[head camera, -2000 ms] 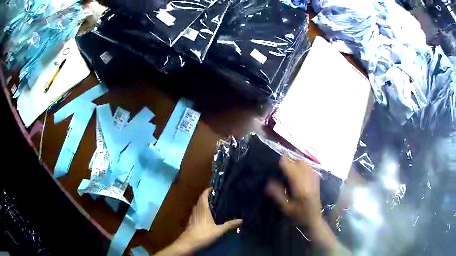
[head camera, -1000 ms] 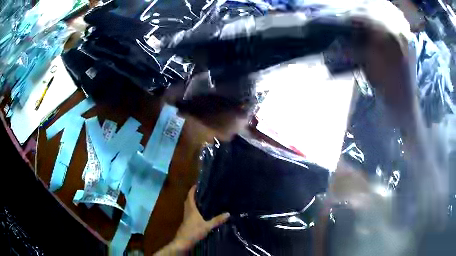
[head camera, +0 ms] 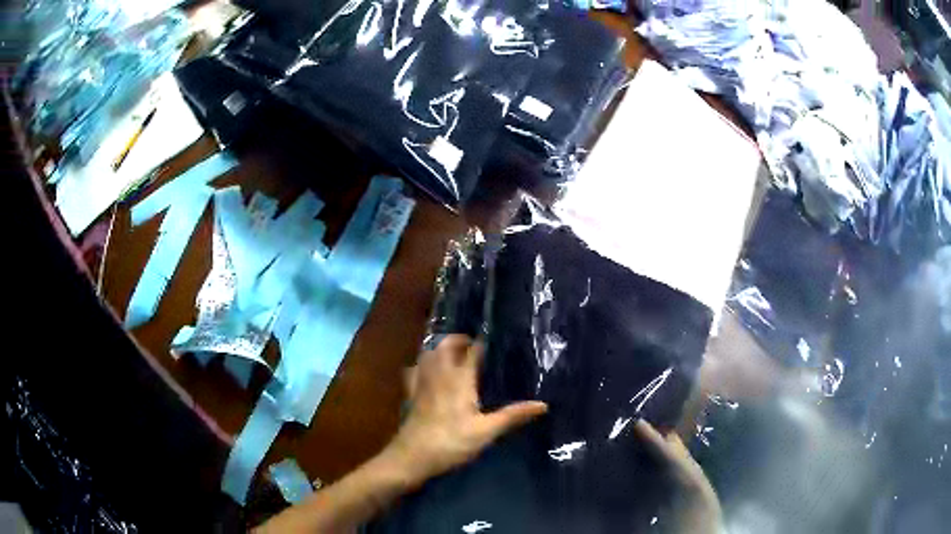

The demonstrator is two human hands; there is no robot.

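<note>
A glossy dark bagged garment pack (head camera: 600, 323) lies in front of me, with glare streaks on its clear film. My left hand (head camera: 454, 407) is at its left edge, fingers bent at the side and thumb lying on top. My right hand (head camera: 683, 480) is at its lower right edge, partly cut off and blurred; its grip cannot be told. A stack of bagged dark garments (head camera: 344, 94) with small white labels (head camera: 445, 153) lies beyond. A white stack of empty poly bags (head camera: 667, 188) touches the near pack's far right edge.
Pale blue backing strips (head camera: 328, 339) lie heaped at left on the brown table (head camera: 386, 402). A yellow pencil (head camera: 132, 141) lies on white paper (head camera: 83, 193) at far left. Crumpled white-blue wrapping (head camera: 813, 115) is at far right. The table's pinkish edge (head camera: 188, 402) curves along the left.
My right arm, stretched across to the far stack a second ago, is back at the near pack's right side. A glossy labelled pack now lies differently on the far stack. My left fingers have bent.
</note>
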